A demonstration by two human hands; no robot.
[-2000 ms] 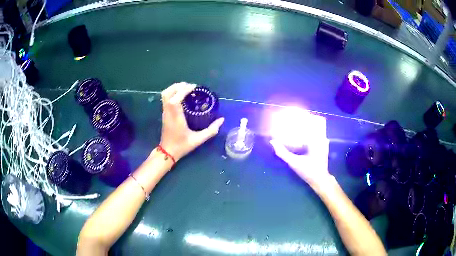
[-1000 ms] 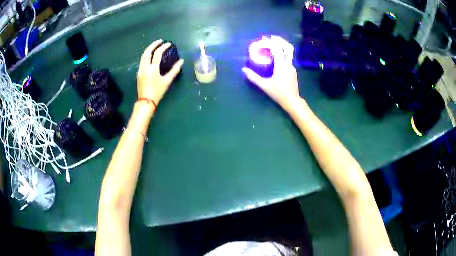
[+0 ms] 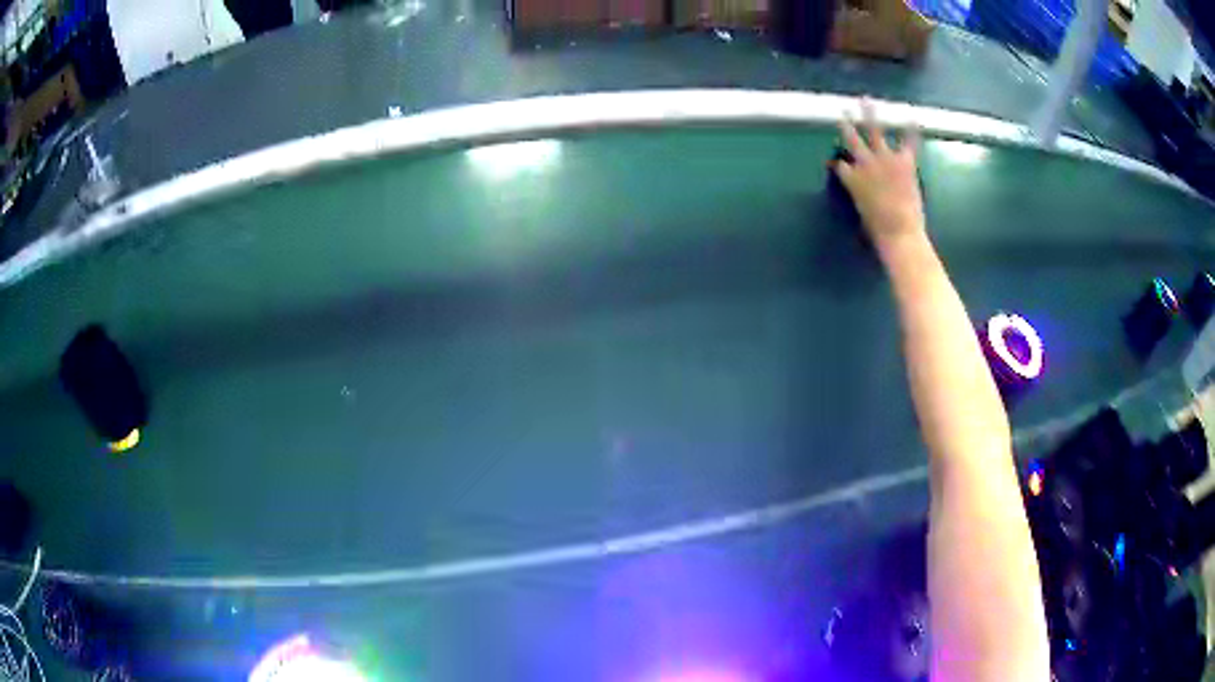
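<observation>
My right hand is stretched far out over the belt, near its far rail, with its fingers spread. A dark unit shows just beside and partly under it; whether the fingers grip it is hidden. My left hand is out of the picture. A glowing unit is cut off by the bottom edge at the left, and a pink-white glow shows at the bottom middle. A black unit with a pink-white lit ring stands right of my forearm.
A black unit with a yellow light lies at the left. Many dark units crowd the lower right, some with small coloured lights. White cords show at the lower left. A pale rail edges the belt; brown cartons stand beyond.
The view has tilted up to the far side of the belt. My right hand has left the lit unit and reached forward to the far rail. My left hand and the jar have gone out of view.
</observation>
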